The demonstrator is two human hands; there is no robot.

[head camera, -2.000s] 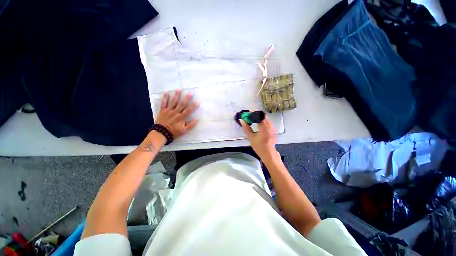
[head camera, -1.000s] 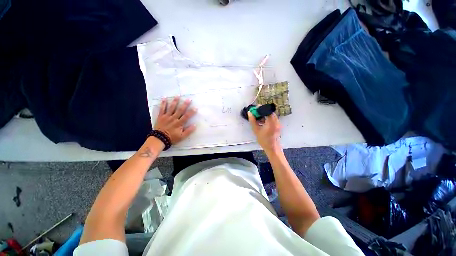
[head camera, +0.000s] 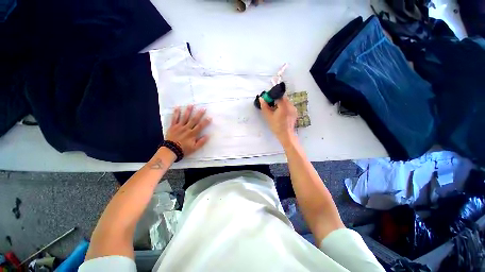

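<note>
The white pattern template (head camera: 226,125) lies flat near the table's front edge, with thin lines on it. A dark edge of cloth shows at its upper left corner. My left hand (head camera: 187,129) lies flat on the template, fingers spread, holding nothing. My right hand (head camera: 282,118) grips a black marker with a green band (head camera: 270,96) over the template's right part. The khaki pattern weight (head camera: 301,108) lies at the right end, partly hidden by my right hand. A pale pink tie (head camera: 280,73) shows just beyond the marker.
Dark navy panels (head camera: 95,101) lie at the left, touching the template's side. A panel stack with a blue face (head camera: 380,79) lies at the right on the white table (head camera: 234,32). A small dark patch (head camera: 346,110) is beside it. Plastic bags (head camera: 409,180) are below the table.
My right hand has moved the marker away from the front edge, up the template's right part towards the tie. It now covers part of the weight. My left hand stays on the template.
</note>
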